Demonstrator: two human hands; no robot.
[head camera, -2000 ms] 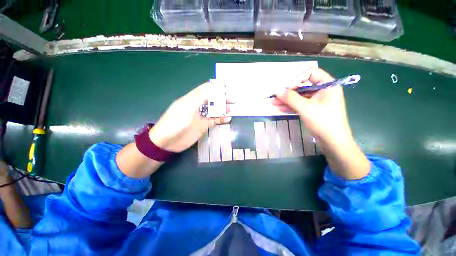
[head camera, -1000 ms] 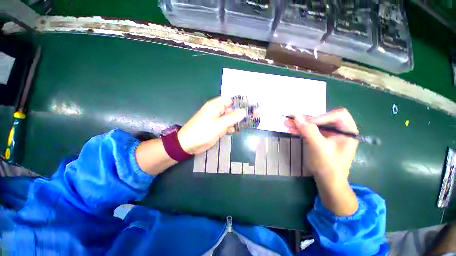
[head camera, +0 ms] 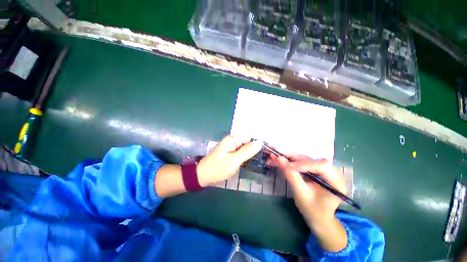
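My left hand [head camera: 223,162] holds a small dark electronic module [head camera: 257,162], partly hidden by my fingers, over the adhesive strips. My right hand [head camera: 312,187] holds a thin dark pointed tool [head camera: 327,187]. Its tip is at the module's upper edge, by my left fingertips; whether it touches is not clear. A row of grey-beige adhesive strips [head camera: 267,186] lies under and between my hands, partly covered. A white sheet [head camera: 287,120] lies just beyond them.
A clear blister tray [head camera: 312,56] with dark modules stands beyond the pale bench edge [head camera: 169,49], near a brown block [head camera: 312,86]. At left are a yellow-handled screwdriver [head camera: 28,130] and a black box with a white label [head camera: 23,62]. A narrow long module [head camera: 454,211] lies at right.
The module was turned from its white side to its component side and is now lower, over the strips. My right hand has moved nearer, bringing the tool tip from the sheet to the module.
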